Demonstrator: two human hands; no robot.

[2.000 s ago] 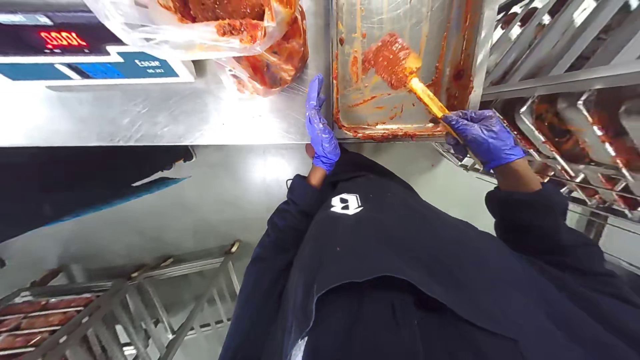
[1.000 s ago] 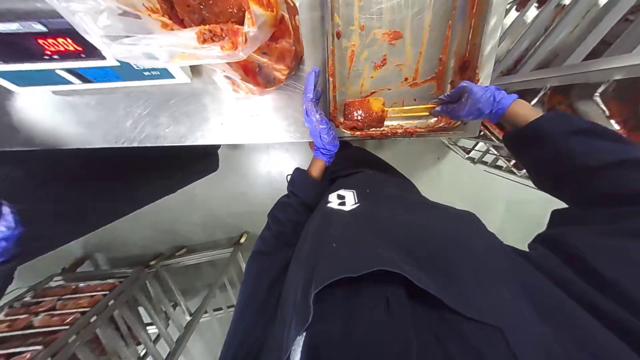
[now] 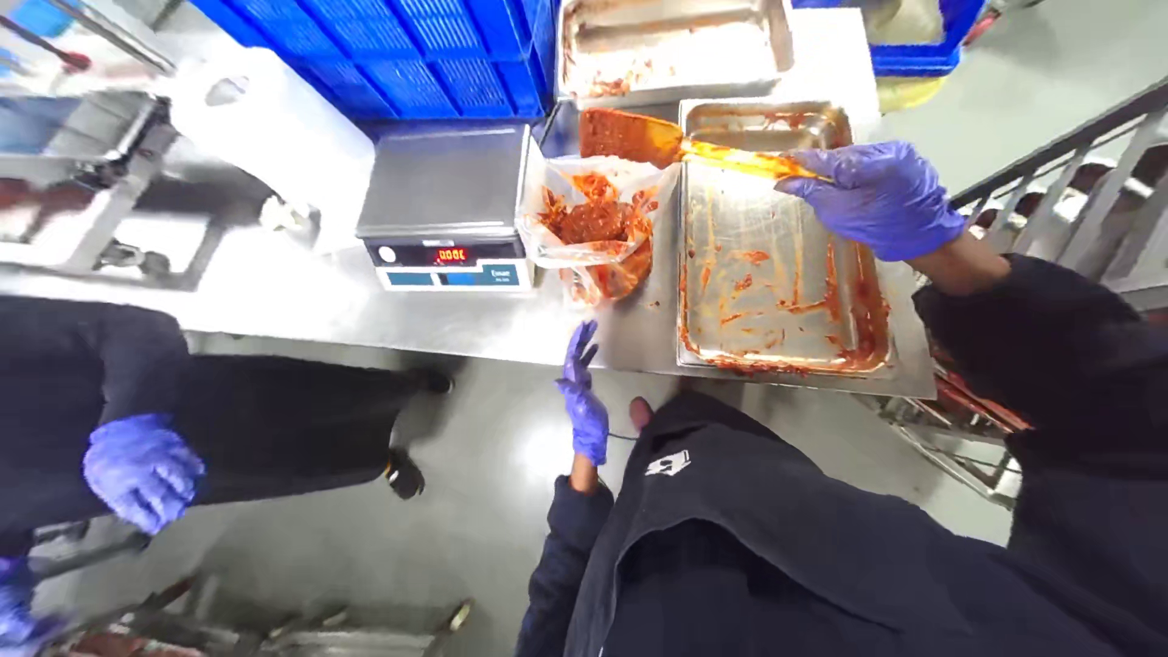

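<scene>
My right hand (image 3: 871, 196), in a purple glove, grips the yellow handle of a spatula (image 3: 639, 139) coated in red sauce. Its blade hangs over the back rim of a clear plastic bag (image 3: 598, 224) holding red-sauced food. Below the spatula handle lies a shallow metal tray (image 3: 776, 274) smeared with red sauce. My left hand (image 3: 584, 397), also gloved, is just off the table's front edge with fingers apart, holding nothing. It is below the bag and left of the tray. A digital scale (image 3: 447, 205) stands left of the bag.
A blue plastic crate (image 3: 392, 55), a white plastic container (image 3: 274, 137) and another metal tray (image 3: 675, 46) stand at the back. A co-worker's gloved hand (image 3: 144, 473) is at the left. Metal racks (image 3: 1086, 192) stand at the right.
The spatula has gone from the tray's front edge to above the bag, still in my right hand. My left hand has come off the tray's left side. The view has shifted widely.
</scene>
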